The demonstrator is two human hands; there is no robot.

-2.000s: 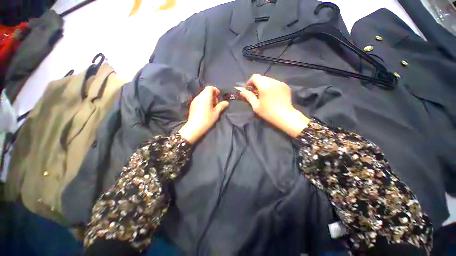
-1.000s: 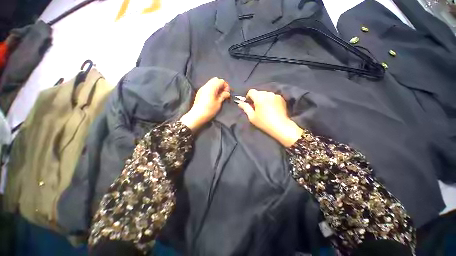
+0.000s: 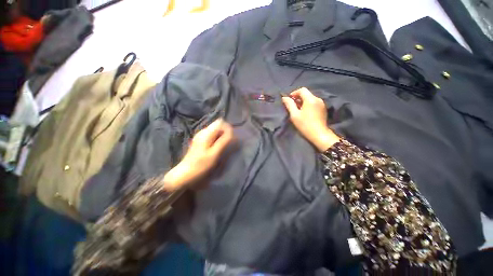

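Observation:
A dark jacket lies spread with smooth, wrinkled lining towards me and a small dark reddish brand label facing up. My right hand is closed on thread snips, mostly hidden in the fingers, just right of the label. My left hand is motion-blurred, fingers curled, over the cloth lower left of the label; whether it holds anything cannot be told. A small white care label shows beside my right sleeve.
A second dark jacket lies beneath. A black hanger rests on it. Another dark jacket with gold buttons is at right. A khaki jacket on a hanger lies at left on the white table. Grey and red cloth is at upper left.
My left hand has moved down and left, away from the label area, which is now uncovered. My right hand stays near it with the snips. The view has shifted slightly.

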